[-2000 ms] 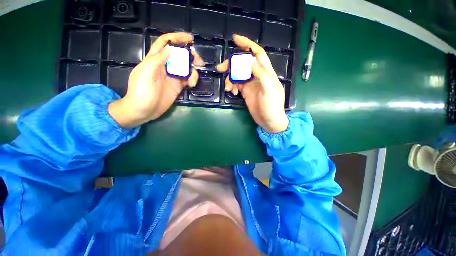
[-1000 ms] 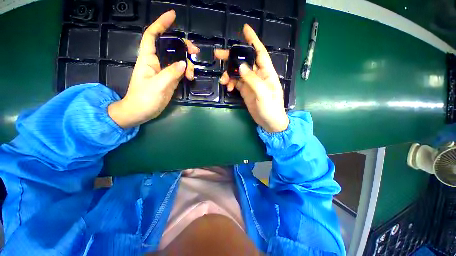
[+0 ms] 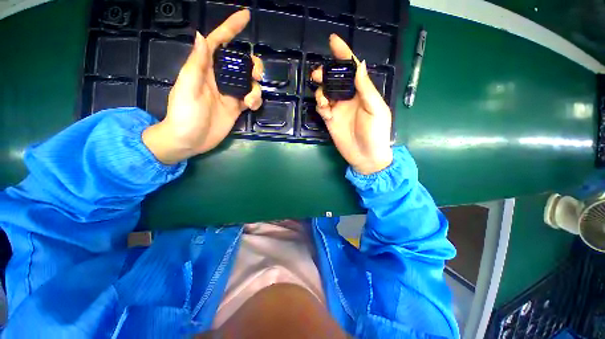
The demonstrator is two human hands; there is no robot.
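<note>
My left hand (image 3: 202, 106) holds a small black smartwatch (image 3: 233, 71) with its screen facing up, showing pale lines of text on black. The thumb is lifted off the screen. My right hand (image 3: 358, 119) holds a second smartwatch (image 3: 339, 79), screen up, also black with small pale text lines. Its thumb is at the watch's right edge. Both hands are above the front part of a shiny black compartment tray (image 3: 159, 63). Two dark watch bodies, one at the tray's far left (image 3: 116, 13) and one beside it (image 3: 167, 11), lie with their round rings up.
A pen or marker (image 3: 416, 68) lies on the green bench top (image 3: 491, 132) right of the tray. A pale fan (image 3: 592, 215) stands at the right edge. Black gridded trays (image 3: 544, 304) show at the lower right. A pale strip runs along the far side.
The screens went from lit white to dark with small marks, and now show text lines. Both thumbs have come off the screens. My right hand and its watch have moved slightly right.
</note>
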